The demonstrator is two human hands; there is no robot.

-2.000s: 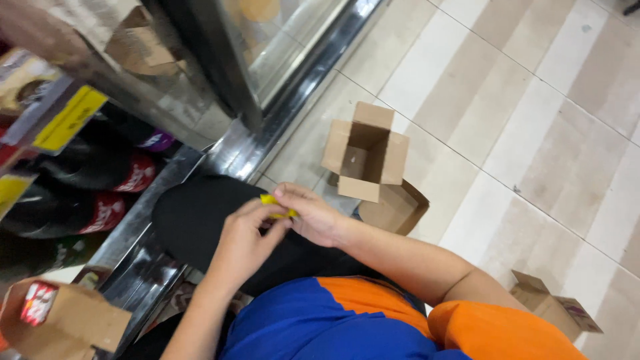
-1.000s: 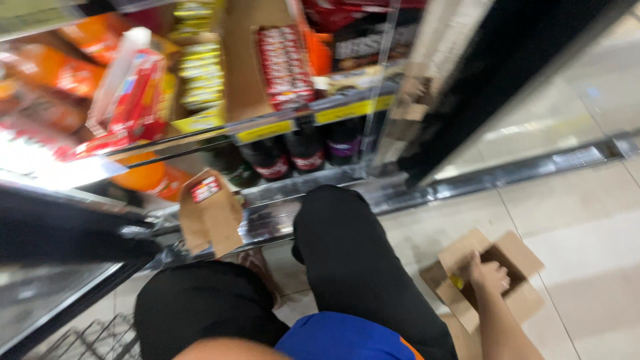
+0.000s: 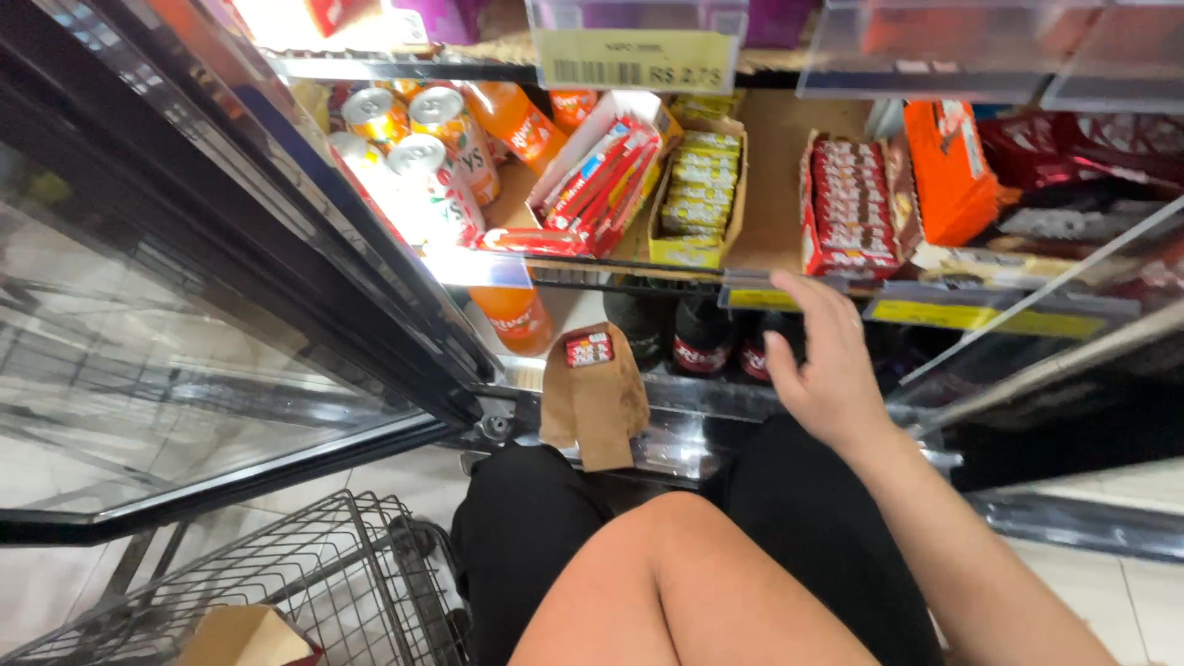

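Observation:
My right hand (image 3: 828,370) is raised in front of the shelf edge, its fingers apart and nothing in them. Just beyond the fingertips, a price-tag holder (image 3: 763,298) runs along the shelf. On that shelf stand a yellow box of small wrapped bars (image 3: 700,190) and, further right, a red box of wrapped bars (image 3: 851,199), with bare shelf between them. A tilted white and red box (image 3: 601,176) holds red packs to the left. My left hand is out of view; only a bent bare arm shows at the bottom centre.
An open cardboard box (image 3: 603,407) with a small red pack rests on the cooler's lower ledge. Orange cans (image 3: 437,111) and bottles (image 3: 511,319) stand at left, dark bottles (image 3: 700,338) below. Glass doors (image 3: 213,305) flank the opening. A wire cart (image 3: 351,555) holds cardboard.
My hands were together on a small yellow thing, then my right hand was in a cardboard box on the floor. It is now by the shelf, without the yellow thing. The view has turned toward the shelves.

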